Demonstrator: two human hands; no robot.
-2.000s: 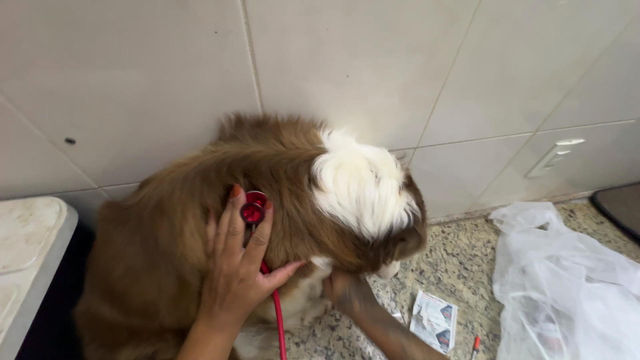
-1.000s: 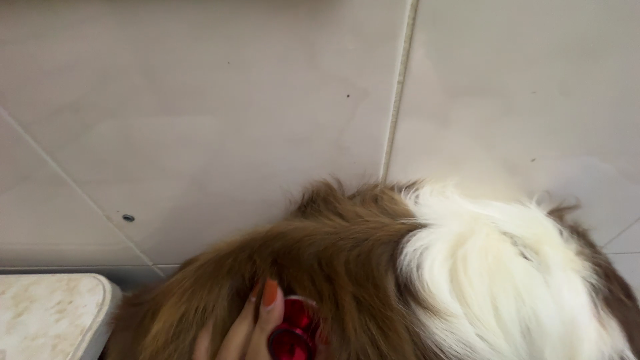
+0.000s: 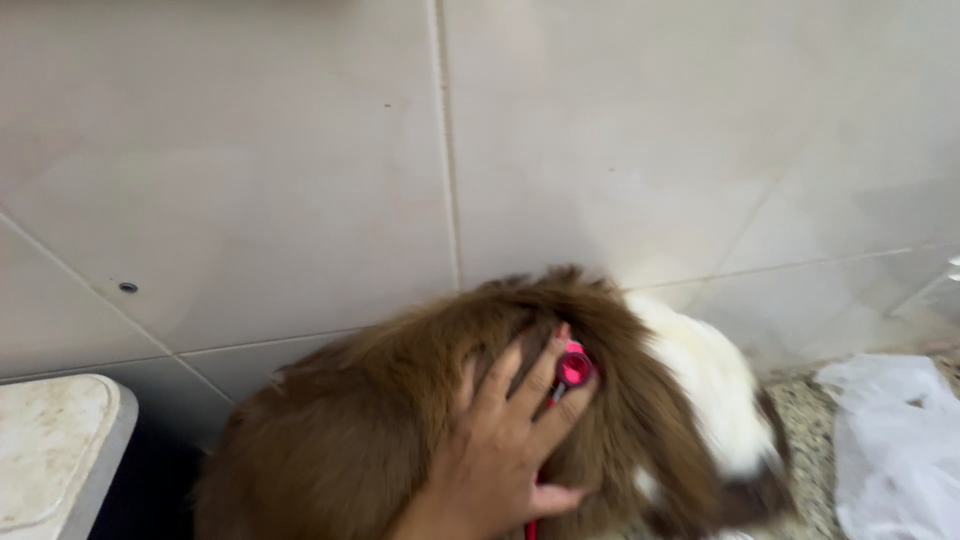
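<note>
A long-haired brown and white dog [image 3: 337,427] is on a speckled stone counter, its white-furred head [image 3: 705,382] low at the right. My left hand [image 3: 502,427] lies with spread fingers on the dog's brown side. Between two of its fingers it holds the red chest piece of a stethoscope [image 3: 575,369] against the fur. Red tubing [image 3: 532,529] shows below the thumb. My right hand is not in view.
A tiled wall [image 3: 300,150] rises directly behind the dog. A white, stained flat-topped object with rounded corners [image 3: 52,450] stands at the lower left. At the right, a crumpled white plastic bag [image 3: 892,450] lies on the speckled counter [image 3: 802,427].
The view has shifted greatly. My left hand stays on the dog with the chest piece. The forearm seen under the dog's head two seconds ago is out of view. The dog's head now hangs lower.
</note>
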